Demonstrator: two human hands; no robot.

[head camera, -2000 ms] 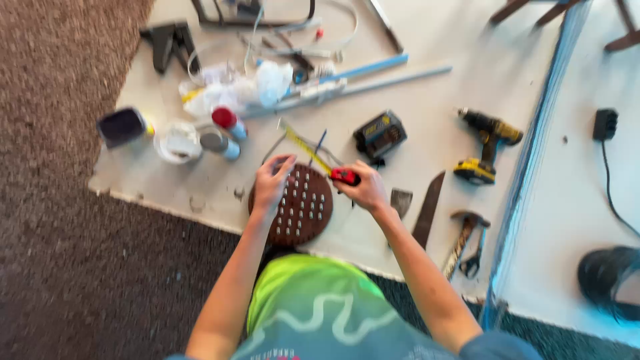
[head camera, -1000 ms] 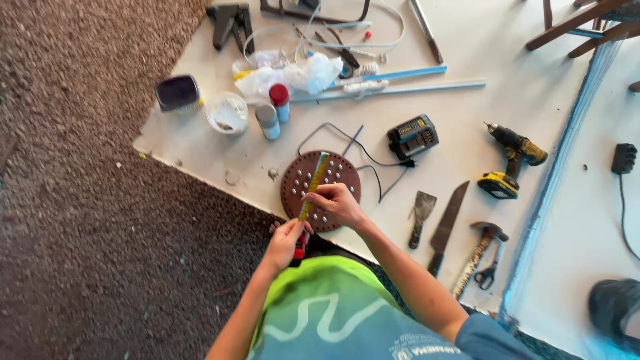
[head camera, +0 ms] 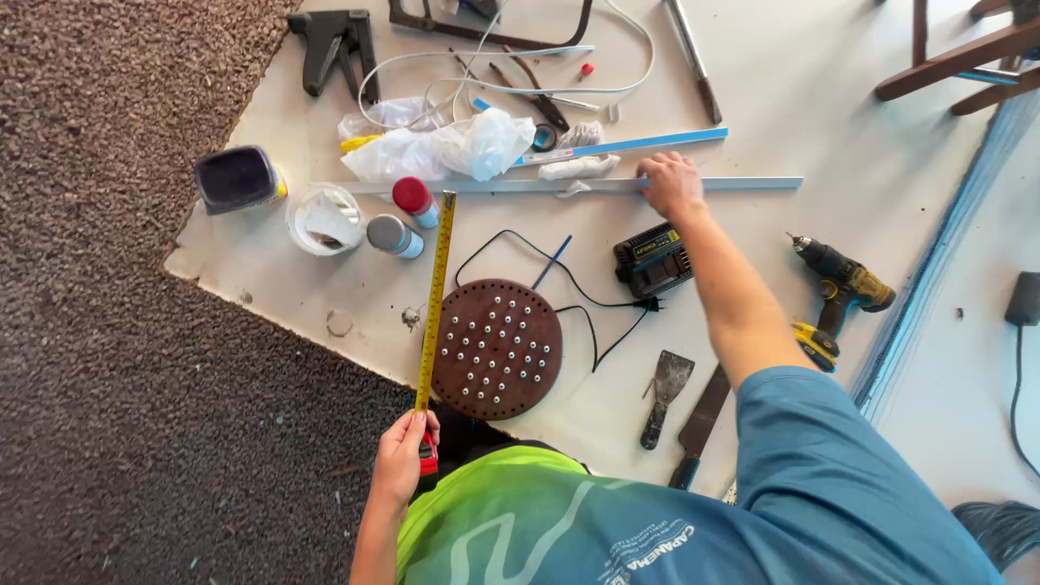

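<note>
My left hand (head camera: 405,455) holds a red tape measure (head camera: 428,465) near the table's edge, its yellow blade (head camera: 435,301) run out over the table. The blade passes along the left side of a round brown perforated disc (head camera: 497,349) with rows of small metal pieces on it. Beyond the charger, my right hand (head camera: 673,185) rests with its fingers on a long thin metal strip (head camera: 747,183); whether it grips the strip is hard to tell. A blue-and-white strip (head camera: 650,141) lies just above it. Beside my right forearm is a black battery charger (head camera: 654,258) with its cord.
Spray cans (head camera: 395,236), a white tub (head camera: 325,219), a dark container (head camera: 237,179) and plastic bags (head camera: 479,142) stand or lie at the left. A cordless drill (head camera: 841,276), scraper (head camera: 668,390) and large knife (head camera: 704,418) lie at the right. Wooden legs (head camera: 959,57) show top right.
My right hand has left the tape blade above the disc and reached up to the long metal strip. The tape, in my left hand, now lies left of the disc with more blade showing.
</note>
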